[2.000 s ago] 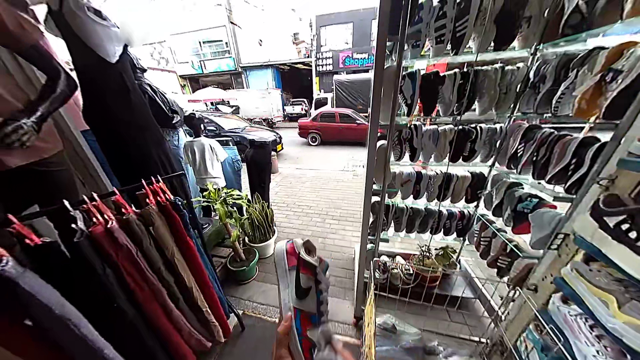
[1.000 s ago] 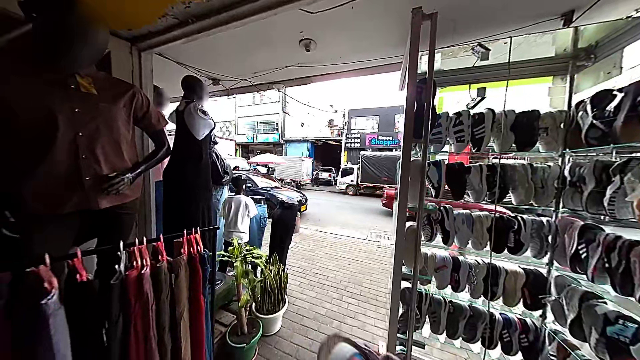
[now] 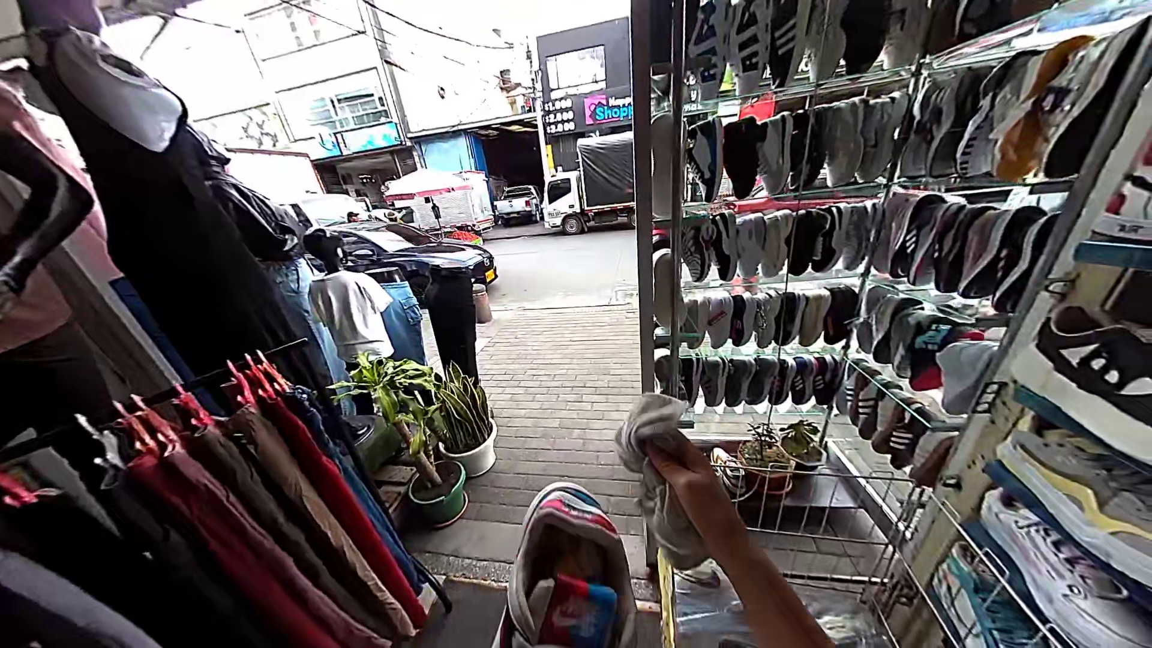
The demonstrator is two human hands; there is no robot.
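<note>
My right hand [image 3: 688,477] is closed around a crumpled grey cloth [image 3: 652,441], raised at the centre right in front of the glass shoe shelves. Below and left of it, a sneaker [image 3: 571,531] points its open collar toward me at the bottom edge. Its tongue [image 3: 576,612] is red and blue with a logo, and the lining is pale. The cloth and the sneaker are apart. My left hand does not show; whatever supports the sneaker is below the frame.
Hanging trousers [image 3: 261,504] on a clip rack and mannequins line the left. Potted plants [image 3: 439,495] stand by the doorway. At right are glass shelves of shoes [image 3: 765,243], a wire basket [image 3: 810,504] and more sneakers [image 3: 1071,558]. Outside are brick paving, a car and a truck.
My right hand with the grey cloth has come into view, raised. The sneaker, seen upright in a hand two seconds ago, now shows its opening. The view tilted up and back down.
</note>
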